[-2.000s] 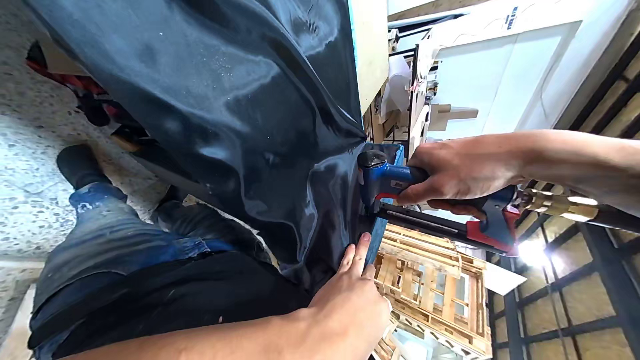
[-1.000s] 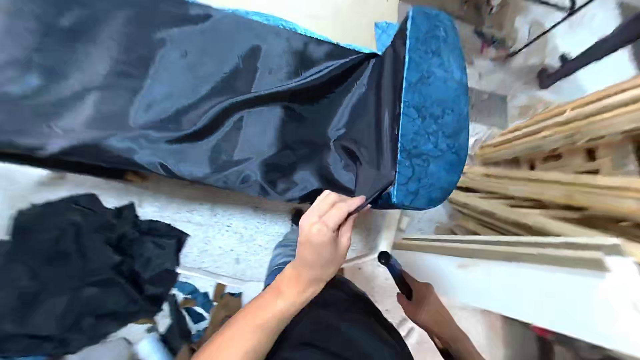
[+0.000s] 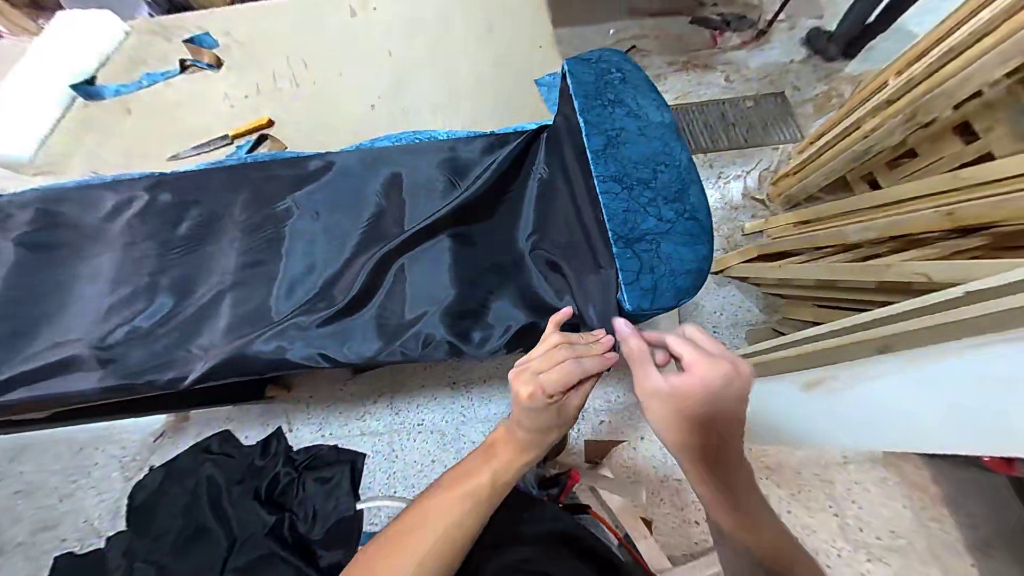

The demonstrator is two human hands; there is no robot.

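Note:
Black lining fabric point(image 3: 384, 264) lies wrinkled over a long upholstered piece, whose rounded end panel point(image 3: 652, 184) is covered in blue patterned upholstery fabric. At the near lower corner of that panel, my left hand point(image 3: 560, 380) grips the edge of the black fabric. Close beside it on the right, my right hand point(image 3: 688, 380) pinches the same edge between thumb and fingers, slightly blurred. Blue fabric also shows along the far edge of the piece. No tool is in either hand.
A knife with a yellow handle point(image 3: 252, 128), a blue fabric strip point(image 3: 128, 86) and white padding point(image 3: 56, 80) lie on the worktable point(image 3: 448, 64). Wooden frames point(image 3: 888, 272) stand at right. Black cloth point(image 3: 248, 504) lies lower left. A person's legs point(image 3: 860, 28) show top right.
The blue stapler that my right hand held two seconds ago is out of that hand. My right hand has come up beside my left at the fabric's corner. The view has turned strongly.

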